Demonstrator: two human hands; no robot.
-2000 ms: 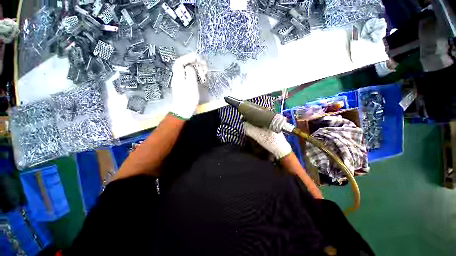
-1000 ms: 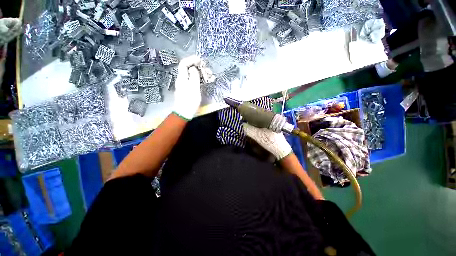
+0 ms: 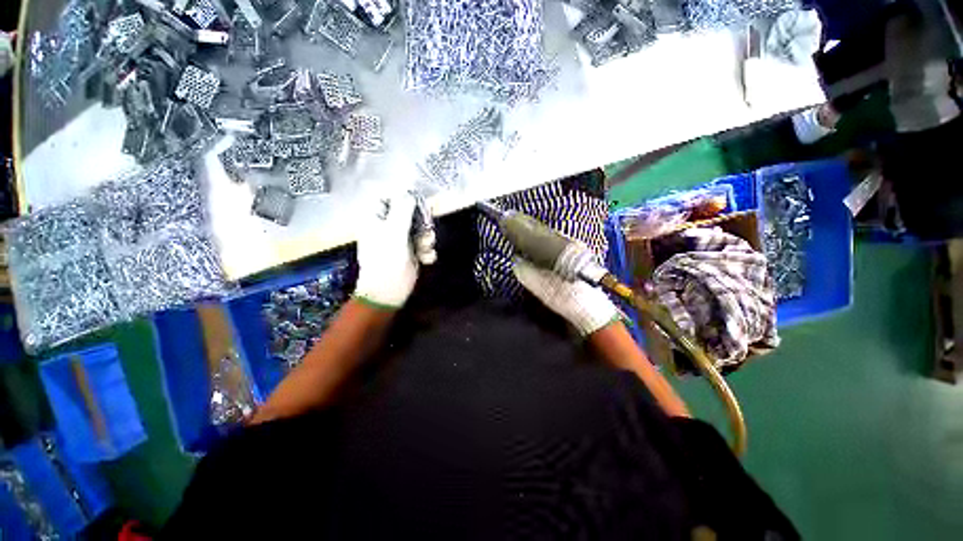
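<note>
My left hand (image 3: 389, 254), in a white glove, is at the bench's front edge. Its fingers are closed on a small grey metal part (image 3: 423, 217). My right hand (image 3: 565, 293), also gloved, holds the olive-grey air tool (image 3: 533, 239) from below. The tool's dark nose points left toward the metal part, with a gap between them. A striped cloth (image 3: 556, 207) lies under the tool. A small pile of slim silver pins (image 3: 465, 150) lies on the bench beyond my left hand.
Perforated metal plates (image 3: 306, 175) lie heaped at left, a large pin heap (image 3: 475, 48) at the back middle. Clear bags of hardware (image 3: 116, 254) cover the left corner. The air hose (image 3: 697, 354) curves down at right, past a box with checked cloth (image 3: 718, 296) and blue bins (image 3: 829, 243).
My left hand has moved back toward me from the pin pile to the bench edge, with a small metal part in its fingers. The tool has shifted slightly right. The view has shifted a little.
</note>
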